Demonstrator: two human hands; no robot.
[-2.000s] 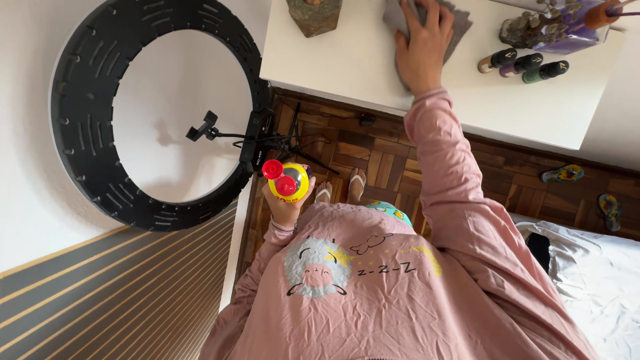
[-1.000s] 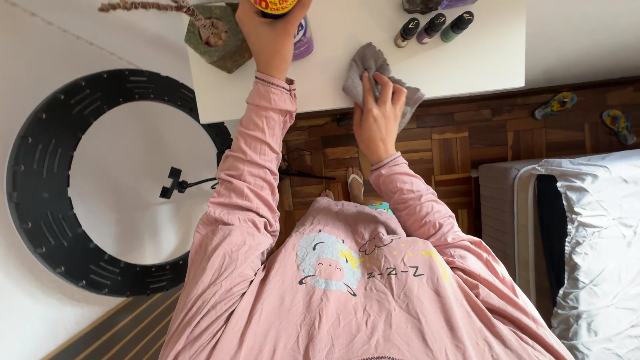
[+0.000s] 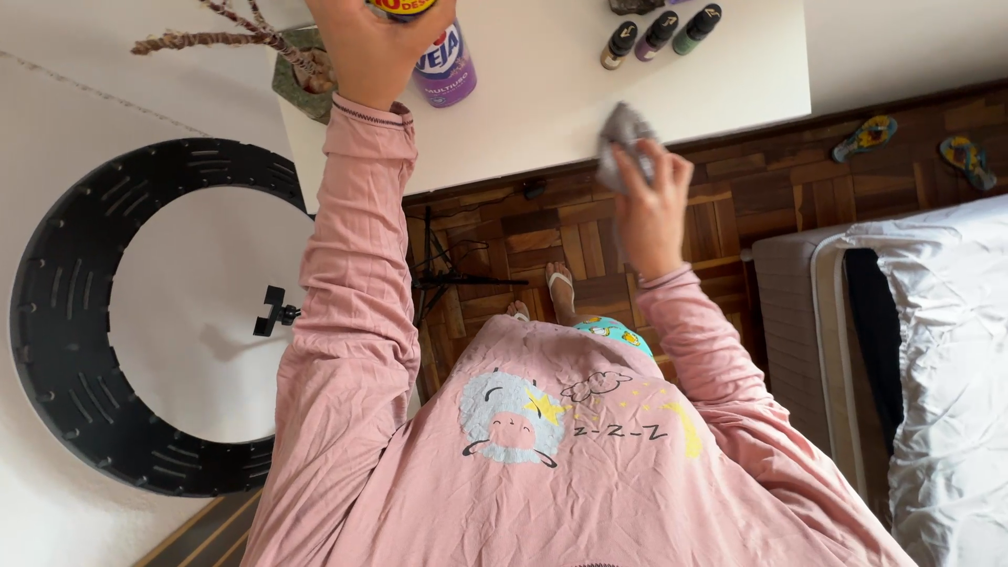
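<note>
My left hand (image 3: 378, 51) is at the top edge of the view over a white tabletop (image 3: 520, 102), closed around a bottle with a yellow and black top part (image 3: 403, 8), cut off by the frame. Just right of that hand a purple Veja multipurpose cleaner bottle (image 3: 446, 71) shows; whether it is the same bottle as the held one I cannot tell. A crumpled grey cloth (image 3: 624, 146) is gripped in the fingers of my right hand (image 3: 654, 205), by the table's front edge, slightly blurred.
A potted plant with bare stems (image 3: 303, 75) stands at the table's left corner. Several small dark-capped bottles (image 3: 658, 35) stand at the back. A black ring light (image 3: 63, 315) is at left, its tripod (image 3: 441, 276) under the table. A bed (image 3: 945, 354) lies right; flip-flops (image 3: 865, 138) are on the floor.
My left hand has gone from low by the ring light up to the tabletop. My right hand, with the cloth, has come from the tabletop down to its front edge. The view has shifted.
</note>
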